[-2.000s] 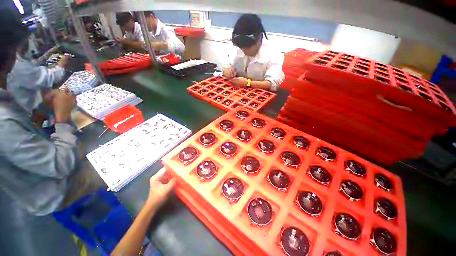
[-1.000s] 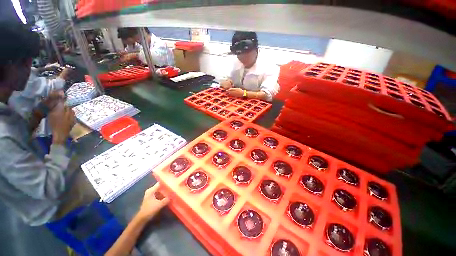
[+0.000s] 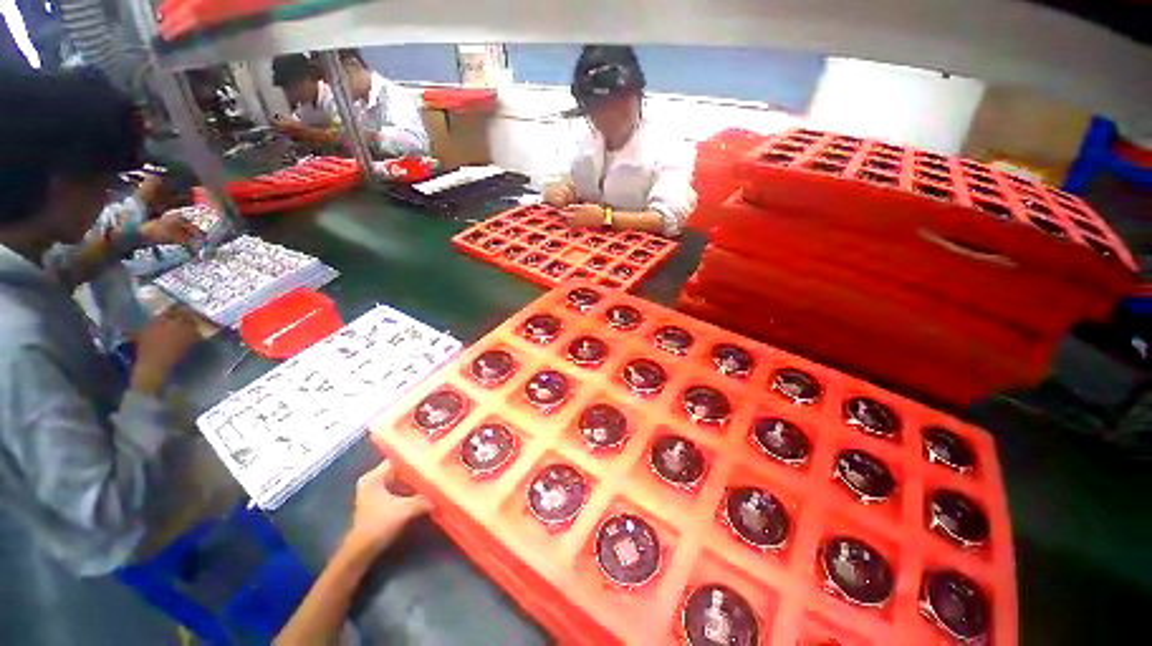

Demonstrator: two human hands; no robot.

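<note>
A red-orange foam tray (image 3: 521, 429) lies on top of a stack of trays right in front of me. Its square pockets hold rows of round dark glossy housing units (image 3: 677, 461) with thin silvery rims. My left hand (image 3: 383, 505) is at the tray's left edge, with the fingers against or under its side; part of the fingers is hidden by the tray. My right hand is not in the picture. The near end of the tray is cut off by the bottom edge.
A tall stack of red trays (image 3: 884, 284) stands at the right. White parts trays (image 3: 331, 401) and a small red bin (image 3: 291, 323) are at the left. A person (image 3: 617, 164) works at another red tray (image 3: 565, 247) across the bench; another sits at the left (image 3: 76, 391). A shelf hangs overhead.
The view has shifted slightly. My left hand stays at the tray's left edge. The person at the left has moved their hands.
</note>
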